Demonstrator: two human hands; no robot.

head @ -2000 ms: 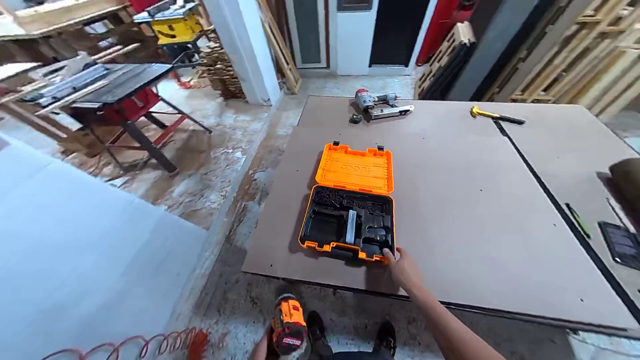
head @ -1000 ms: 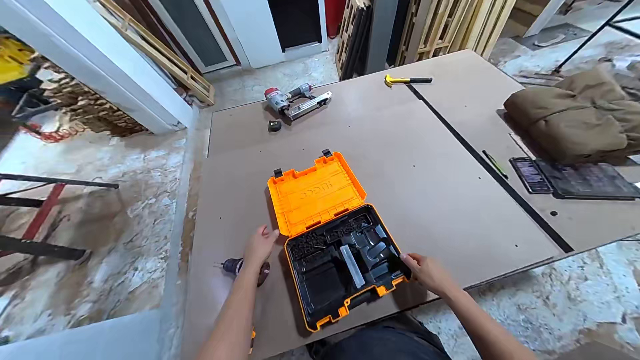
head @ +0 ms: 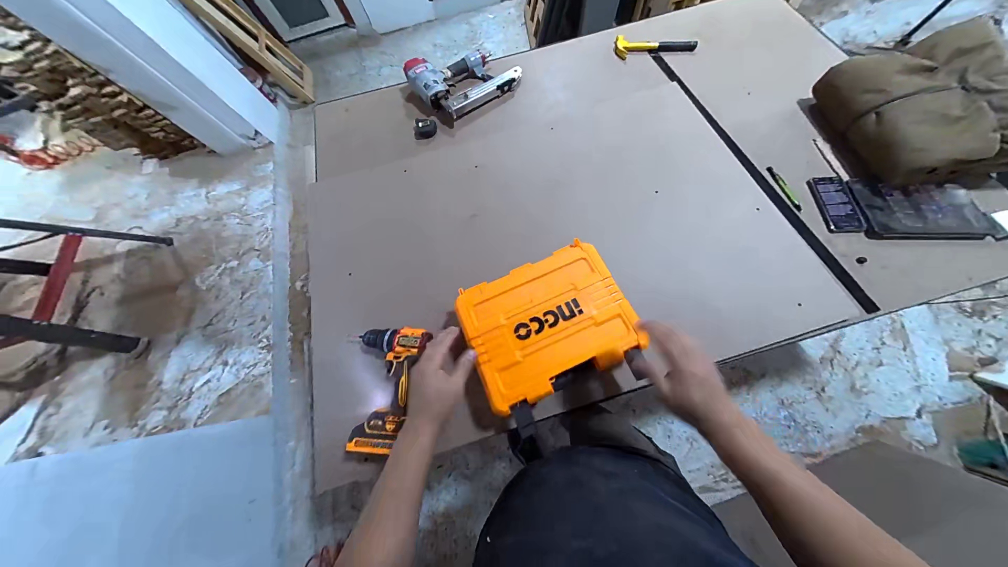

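Observation:
An orange plastic INGCO tool case lies with its lid down near the front edge of the board-topped table. Its front latches hang unfastened. My left hand is at the case's left side, thumb and fingers apart, beside an orange and black cordless drill lying on the board with its work light on. At the case's right front corner is my right hand, blurred, near the right latch; whether it touches the latch cannot be told.
Toward the back lie a pneumatic stapler, a small black object and a yellow hammer. On the right are a black strip, a green marker or knife, a phone, a dark flat case and brown cloth.
The case stood open a second ago; its lid is now down. Two seconds ago my left hand held the drill off the table; the drill now lies on the board.

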